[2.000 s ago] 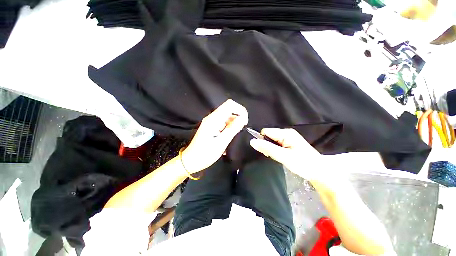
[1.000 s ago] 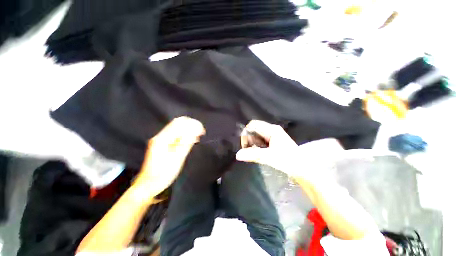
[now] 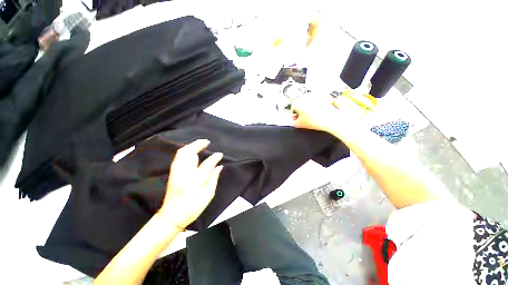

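Note:
The matte black garment piece lies draped over the front of the white table. My left hand rests on it near the middle, fingers spread, with nothing visible in it. My right hand reaches past the cloth's right part to the small notions. Its fingertips are overexposed, so I cannot tell whether it holds anything. The stack of black garment pieces lies behind the worked piece. No needle or thread shows.
Orange-yellow scissors handles, two black thread cones and a dotted blue pouch lie at the right of the table. A small black spool sits below it. A person's hand shows at the far left. A red stool or basket stands lower right.
The view has swung right. My hands have moved apart: the left lies open on the cloth, and the right has reached out to the notions. The small tool seen earlier in my right hand no longer shows.

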